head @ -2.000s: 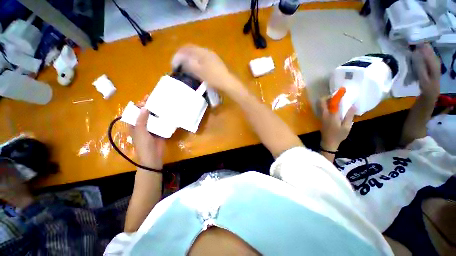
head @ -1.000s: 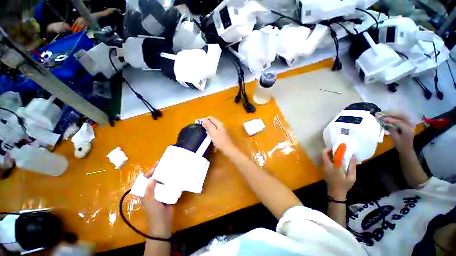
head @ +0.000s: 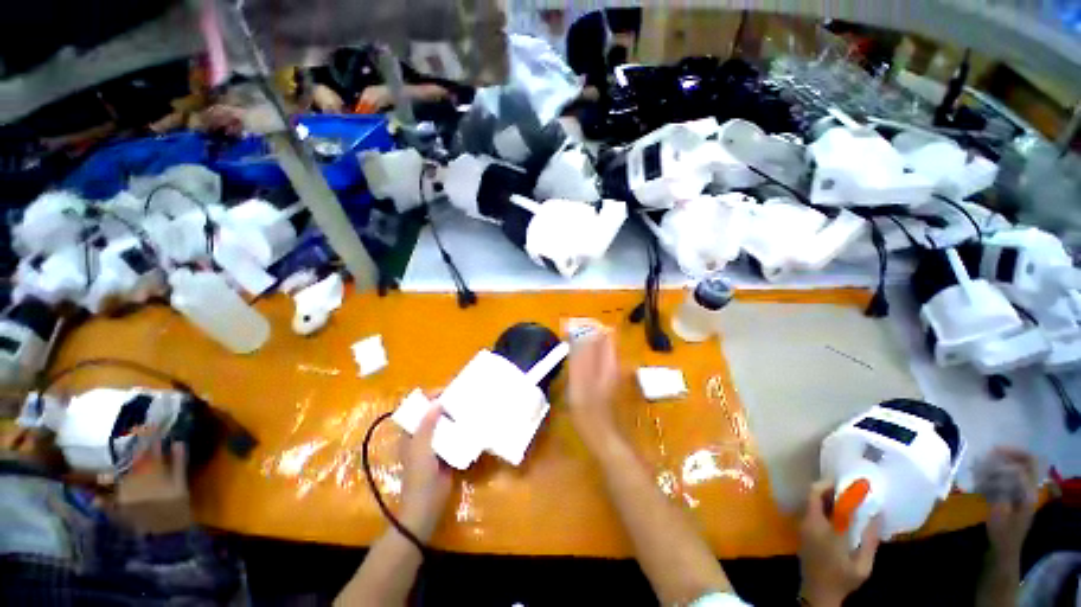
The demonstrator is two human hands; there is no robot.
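Observation:
A white security camera (head: 492, 403) with a black rounded head (head: 529, 351) is tilted above the orange bench in front of me. My left hand (head: 424, 457) grips its bracket end at the lower left. A black cable pigtail (head: 370, 474) loops from there down to my left wrist. The white antenna (head: 548, 362) points up and right. My right hand (head: 593, 368) is beside the black head, apart from it as far as I can see. A small whitish wipe (head: 584, 327) shows at its fingertips.
A white block (head: 660, 382) and a solvent bottle (head: 704, 311) stand to the right. A white plastic bottle (head: 219, 311) lies at left, near a small white piece (head: 370, 355). Neighbours' hands hold cameras (head: 891, 465) on both sides. Piled cameras (head: 699, 231) line the far side.
The view has tilted up, showing more of the far side. My right hand has moved from the black head and antenna to their right. My left hand keeps its hold on the camera.

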